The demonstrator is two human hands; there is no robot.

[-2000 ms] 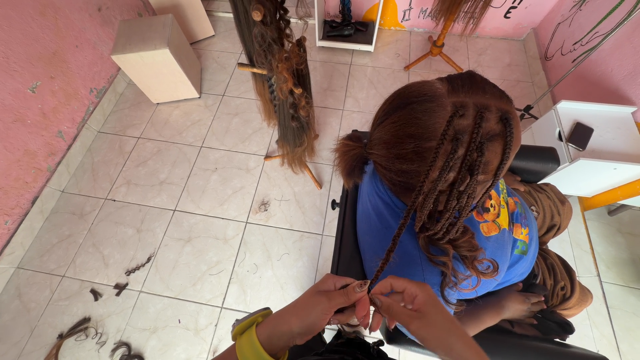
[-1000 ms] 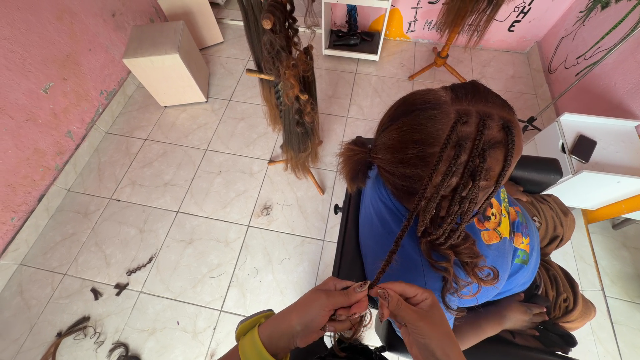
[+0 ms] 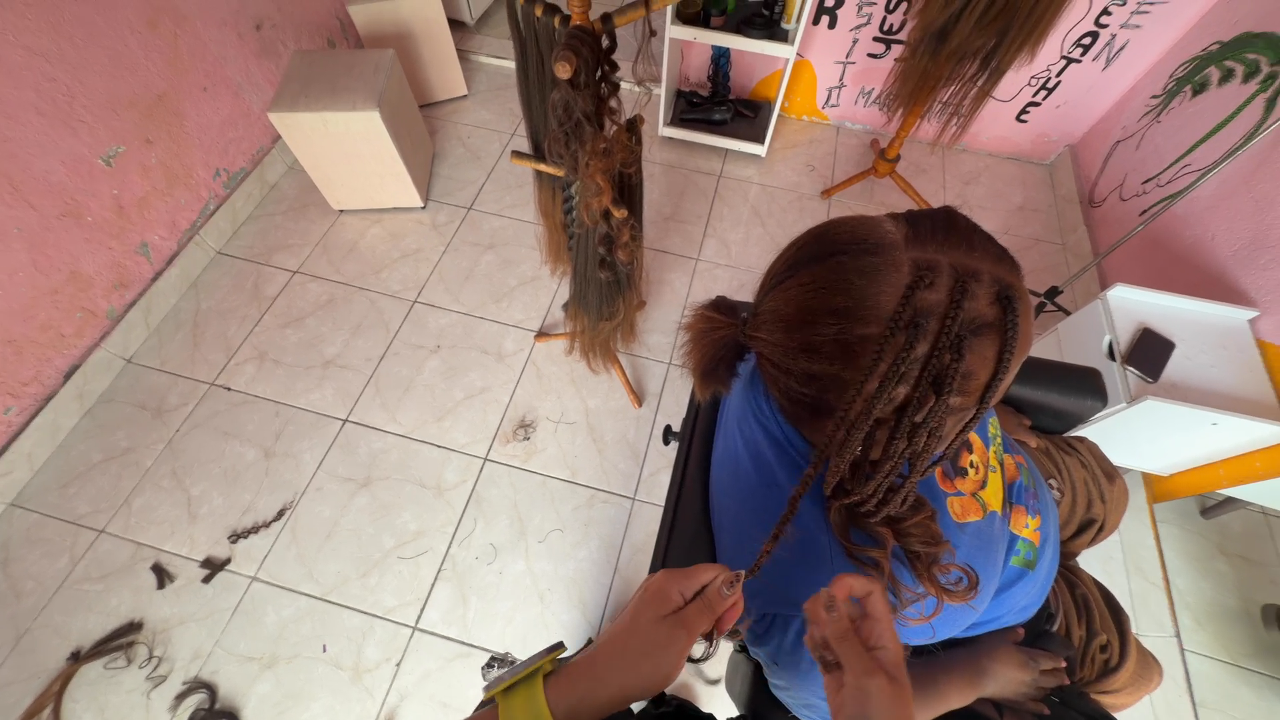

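Note:
My left hand, with a yellow-strapped watch at its wrist, pinches the lower end of a thin brown braid. Loose curly ends hang below its fingers. To the right, my right hand is raised off the braid, its fingers bent close together; whether a strand lies between them cannot be told. The braid runs up to the head of a seated person in a blue T-shirt. Several finished braids with curled ends fall over that person's shoulder, and the back hair is tied in a short ponytail.
The person sits in a black chair. Hair extensions hang on a wooden stand beyond. A white shelf and beige boxes stand farther back. A phone lies on a white drawer unit at right. Hair scraps litter the tiled floor.
My right hand has let go of the braid and moved a little to the right of it. My left hand still holds the braid's lower end.

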